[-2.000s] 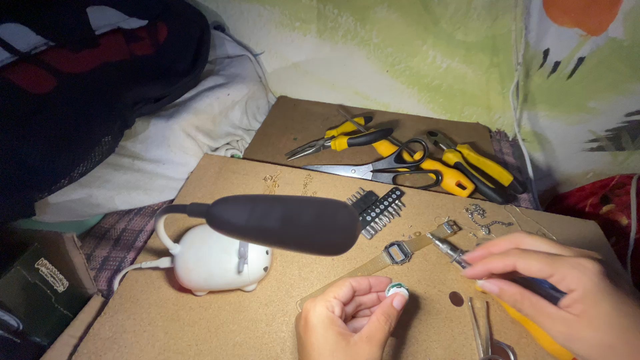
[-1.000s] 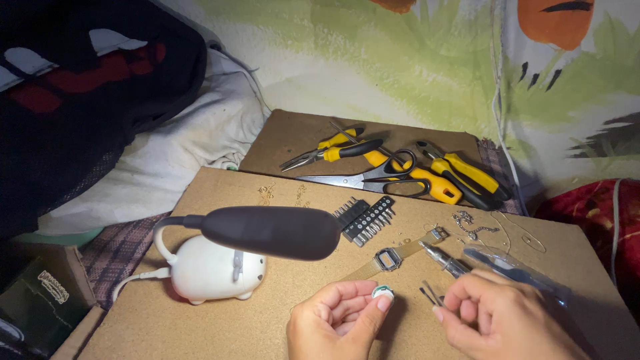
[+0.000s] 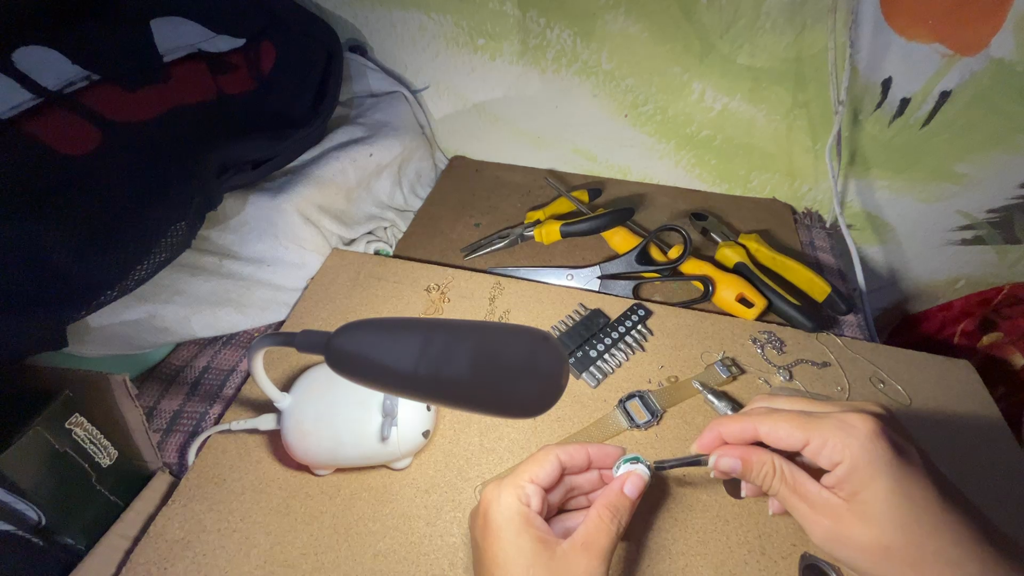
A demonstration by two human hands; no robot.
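Between the thumb and fingers of my left hand [image 3: 560,508] is a small round watch movement [image 3: 633,466], green and white. My right hand [image 3: 808,464] grips dark tweezers [image 3: 680,462], whose tips meet or nearly meet the movement's right edge. Just behind lies a digital wristwatch [image 3: 640,409] with a mesh band. A metal-tipped screwdriver [image 3: 716,397] rests by my right hand, its rear part hidden. At the bottom edge, a dark round part [image 3: 818,565] is partly in view.
A lamp with a dark head [image 3: 448,366] and white animal-shaped base [image 3: 344,424] stands at left. Behind are screwdriver bits [image 3: 604,344], scissors [image 3: 592,277], needle-nose pliers [image 3: 552,228] and cutting pliers [image 3: 768,272]. Thin chains [image 3: 788,360] lie at right, on the fibreboard [image 3: 240,512].
My right hand was at the screwdriver two seconds ago; it then held the tweezers and has brought them to the movement. My left hand keeps its hold on the movement.
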